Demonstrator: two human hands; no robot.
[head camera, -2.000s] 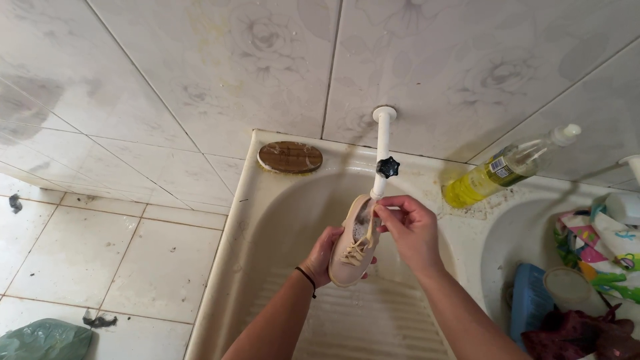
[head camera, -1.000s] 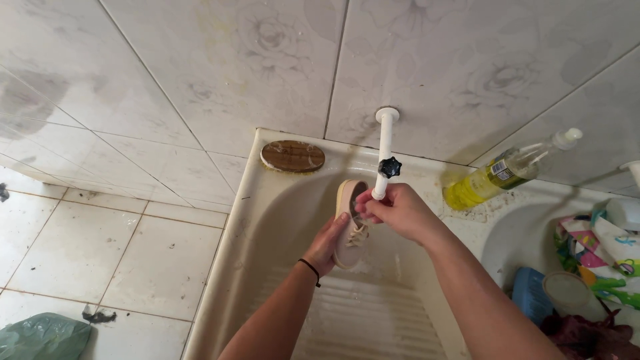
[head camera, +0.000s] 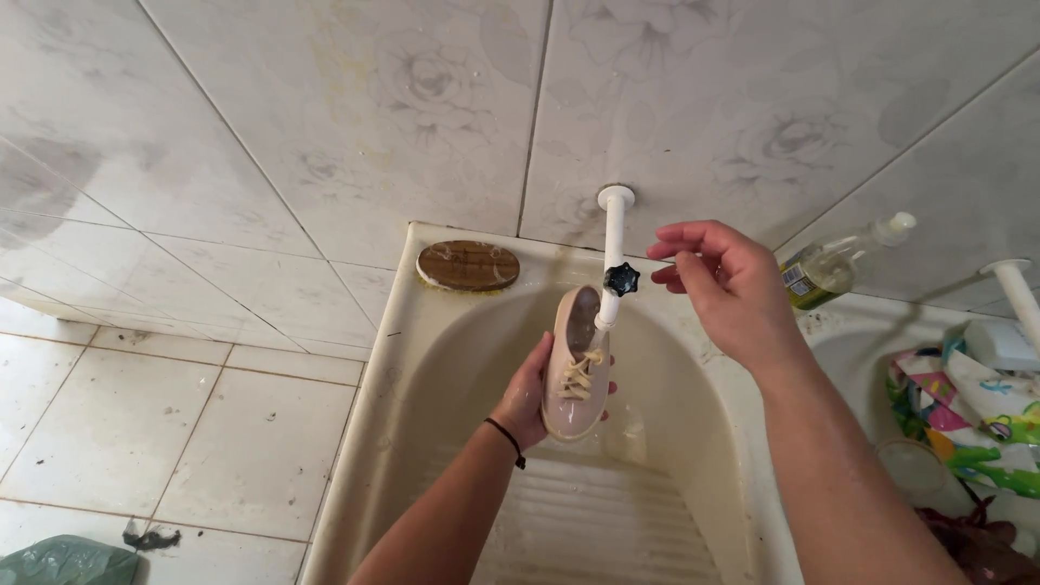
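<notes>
My left hand holds a pale pink lace-up shoe from below, its toe pointing down and its opening beneath the spout of a white plastic tap. The shoe has cream laces and looks wet. My right hand is raised to the right of the tap's black star-shaped knob, fingers apart and slightly bent, touching nothing. Both are over the ribbed basin of a cream laundry sink. A wooden-backed scrub brush lies on the sink's back left corner, bristles down.
A clear bottle of yellow liquid stands on the back ledge at right. The second basin holds a colourful printed cloth, a round clear container and dark red fabric. A green plastic bag lies on the tiled floor.
My right hand has moved away from the shoe's opening, up and to the right past the knob. My left hand still holds the shoe under the spout.
</notes>
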